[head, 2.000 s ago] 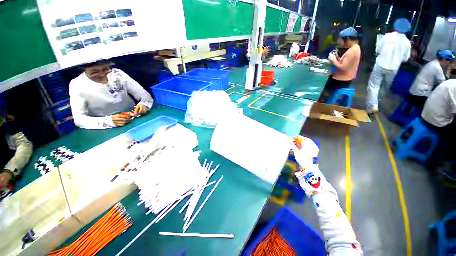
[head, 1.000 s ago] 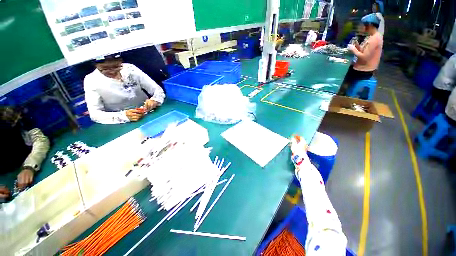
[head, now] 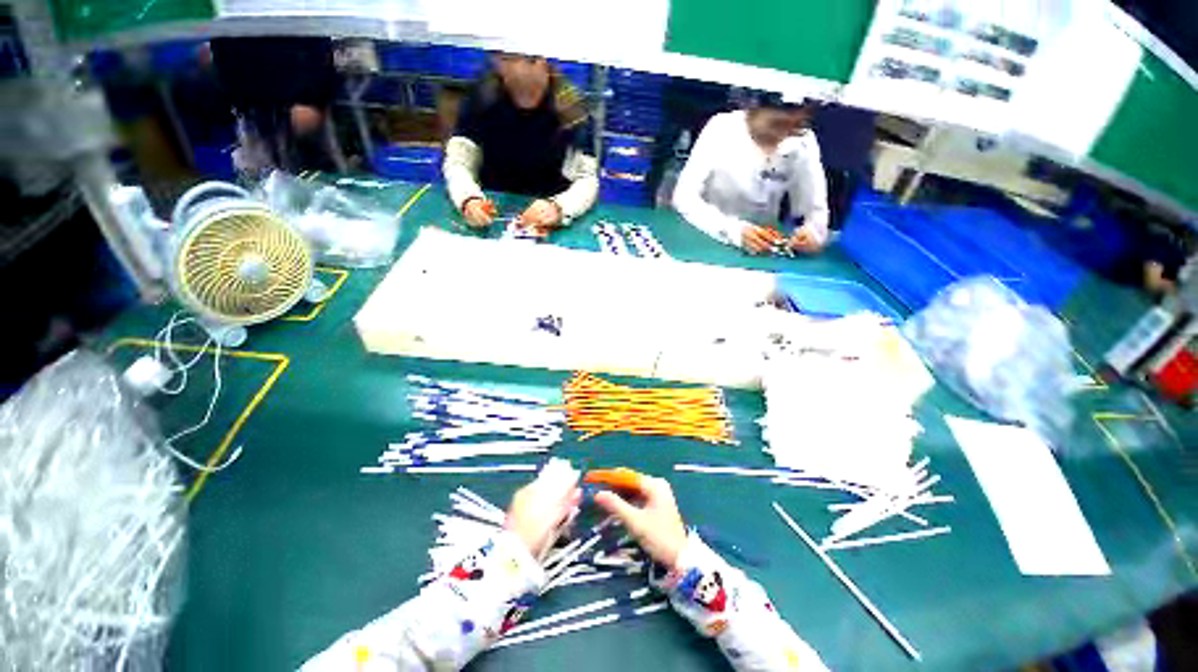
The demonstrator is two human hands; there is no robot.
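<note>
My left hand (head: 543, 509) and my right hand (head: 646, 509) are close together at the near middle of the bench, fingers bent. Orange covers (head: 618, 479) show at my right fingertips. Something small and dark shows between the hands, too blurred to name; I cannot tell which hand holds it. A loose heap of white pieces with dark blue bands (head: 463, 525) lies under and around my hands. Beyond them lie a pile of blue-banded white pieces (head: 480, 423) and a bundle of orange leads (head: 646, 406). A large pile of white tubes (head: 841, 414) lies to the right.
A long cream tray (head: 526, 295) lies across the bench. A white paper sheet (head: 1027, 496) and a clear bag (head: 995, 344) are at right. A fan (head: 246, 267) and a large clear bag (head: 86, 512) are at left. Two people sit opposite. Blue bins (head: 953, 256) stand at back right.
The view has swung left to the bench middle. My right hand has left the paper's edge and is now beside my left hand, which has come into view. The paper lies flat, farther right.
</note>
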